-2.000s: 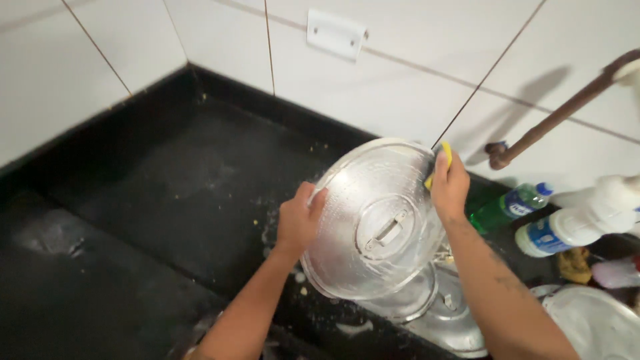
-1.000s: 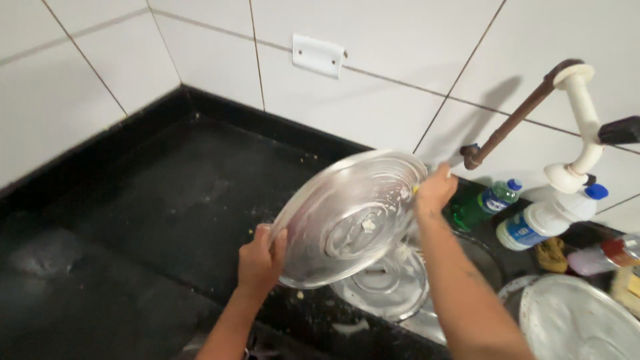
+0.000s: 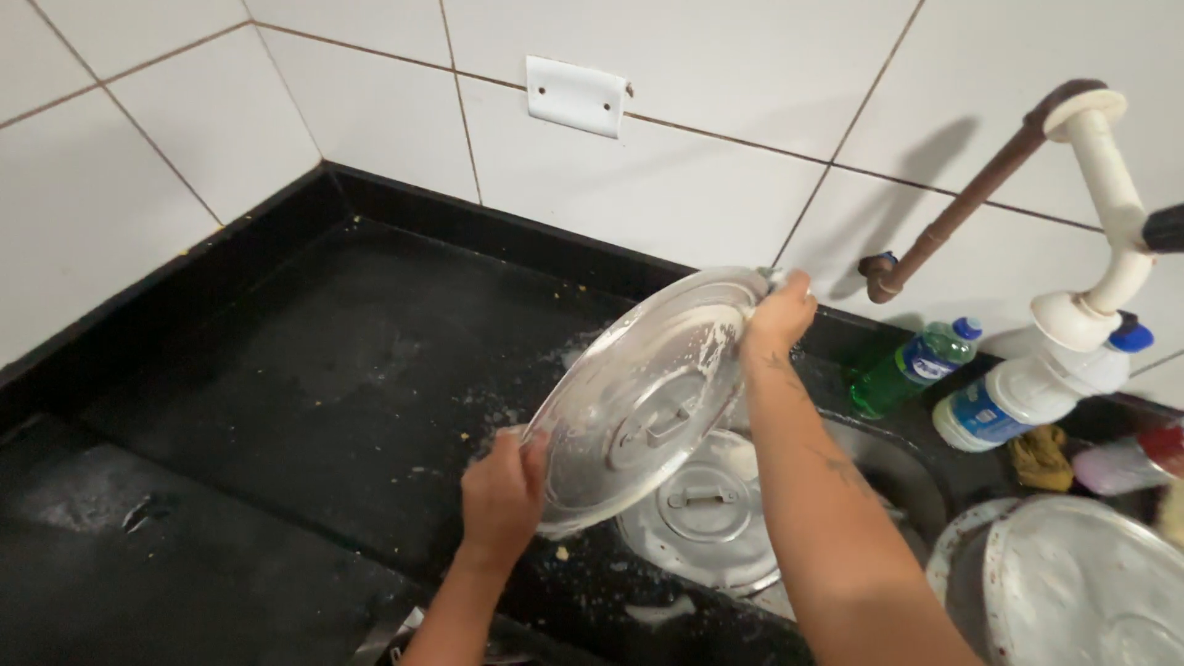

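Observation:
A large round aluminum pot lid (image 3: 638,388), streaked with suds, is tilted up between my hands over the counter and the sink's edge. Its handle faces me. My left hand (image 3: 504,490) grips the lower left rim. At the upper right rim is my right hand (image 3: 782,310), with part of a sponge showing by its fingers. Below the held lid, a smaller aluminum lid with a handle (image 3: 708,504) lies at the sink.
Black stone counter (image 3: 277,370) with suds and crumbs. Steel sink basin (image 3: 888,462) behind my right forearm. Green bottle (image 3: 911,365), white bottle (image 3: 994,407), yellowish cloth (image 3: 1042,458) and pink bottle (image 3: 1119,462) at the back right. More metal lids (image 3: 1082,573) at the lower right. Faucet pipe (image 3: 980,190) overhead.
Two seconds ago the lid faced the camera more fully; now it is tilted more steeply. The yellow sponge seen by my right hand then is mostly hidden. Both hands have kept hold of the rim.

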